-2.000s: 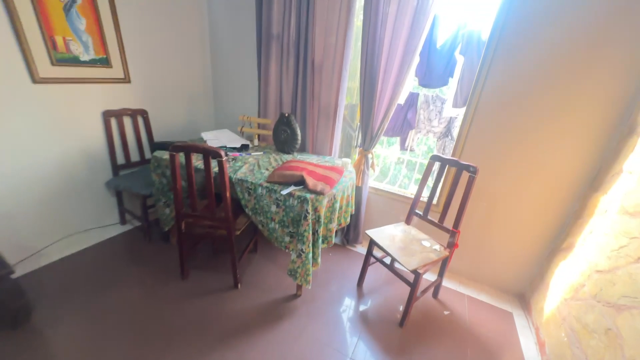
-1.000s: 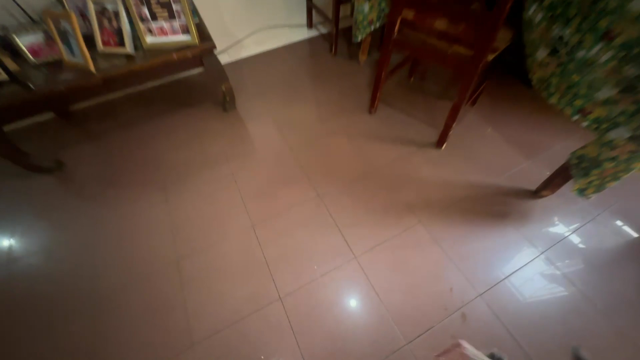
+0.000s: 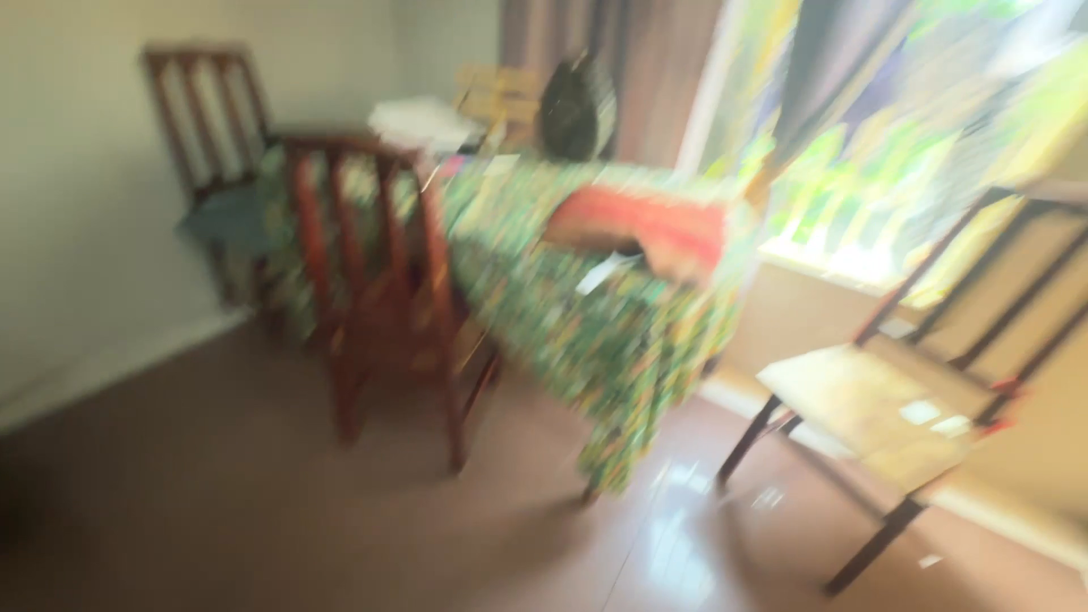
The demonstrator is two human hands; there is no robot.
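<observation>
Neither my left hand nor my right hand shows in the head view, which is blurred. A table under a green floral tablecloth stands at the middle. On it lies a red and brown cushion, with a small pale object by its near edge. Farther back are white papers and a dark, rounded object standing upright.
A dark red wooden chair is at the table's near side, another chair behind at the left. A chair with a pale seat stands at the right, near the window and curtains.
The view has swung up from the tiled floor and the framed pictures on a low wooden table, back to the cloth-covered table and chairs.
</observation>
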